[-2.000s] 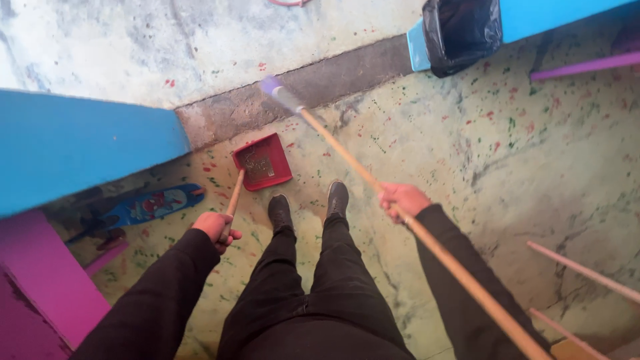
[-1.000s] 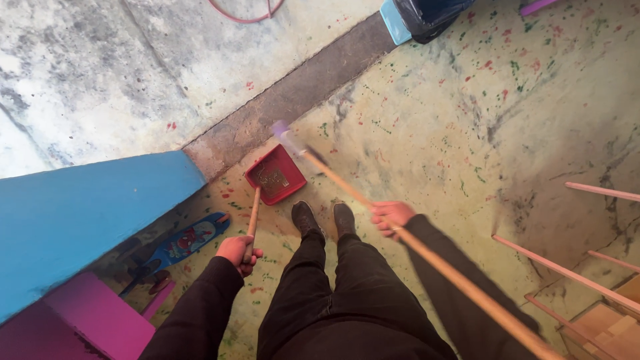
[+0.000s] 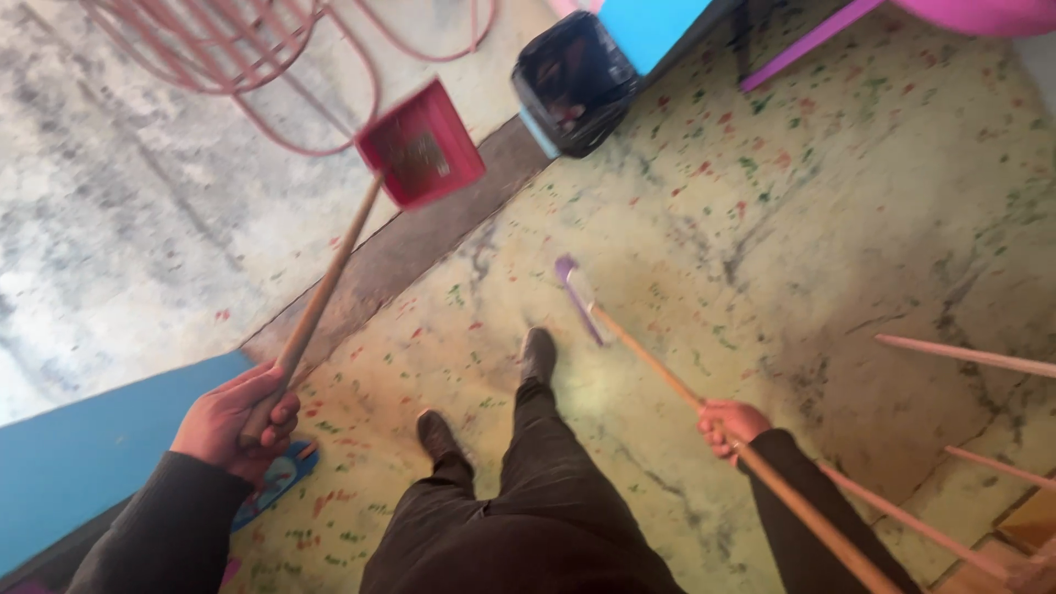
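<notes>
My left hand (image 3: 239,421) grips the wooden handle of a red dustpan (image 3: 422,148), which is raised and has some debris in its pan. The dustpan's handle slants up and to the right from my fist. My right hand (image 3: 730,427) is closed round the long wooden stick of a broom (image 3: 582,299); its purple and white head is low over the floor, just right of my forward shoe. To the right of the dustpan stands a bin lined with a black bag (image 3: 573,82), with some refuse inside.
A pink metal-rod chair (image 3: 223,49) is at the upper left. Blue walls or panels (image 3: 124,445) flank a dark threshold strip (image 3: 445,227). A blue scooter deck (image 3: 276,487) lies by my left hand. Pink wooden legs (image 3: 973,355) jut in from the right, and a purple leg (image 3: 808,45) above.
The red dustpan has been lifted off the floor near my feet and moved toward the bin. The broom head has moved away from the dustpan. One foot has stepped forward, and the view has shifted.
</notes>
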